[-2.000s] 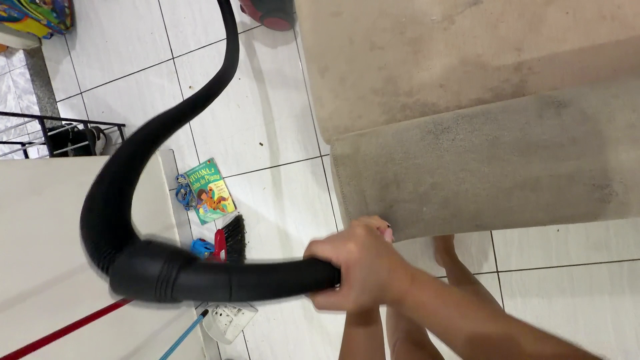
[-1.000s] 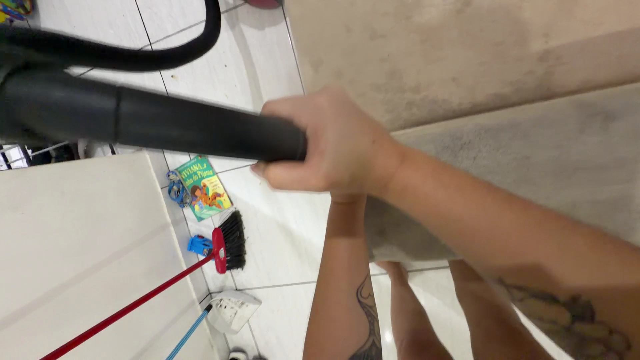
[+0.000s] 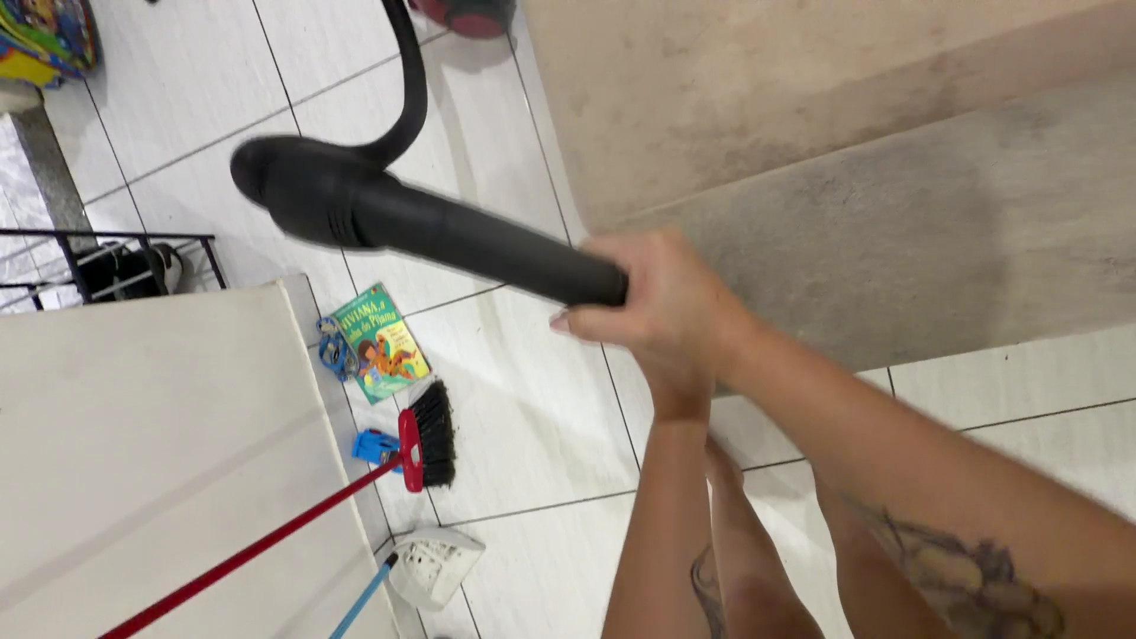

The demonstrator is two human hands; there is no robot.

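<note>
A black vacuum cleaner tube point(image 3: 488, 244) slants down to the right toward my right hand point(image 3: 670, 297), whose fingers are closed around its lower end. The tube's thick ribbed joint point(image 3: 319, 195) is at its upper left, and a curved black hose point(image 3: 413, 98) rises from there to the top edge. My left hand point(image 3: 682, 382) lies close against and below my right hand, mostly covered by it; its fingers and hold are hidden. Beside both hands, on the right, is a stained beige upholstered sofa point(image 3: 843, 248).
On the tiled floor lie a children's book point(image 3: 382, 346), blue sandals point(image 3: 337, 351), a broom head point(image 3: 430, 435), a blue toy point(image 3: 374, 446) and a white dustpan point(image 3: 437, 564). A low white wall point(image 3: 151, 426) and black metal rack point(image 3: 106, 235) stand left. A red-and-black rounded object point(image 3: 475, 13) is at the top.
The black tube's angle has changed, and its thick joint, cut off at the left edge a second ago, is in view. My right hand still holds the tube's end.
</note>
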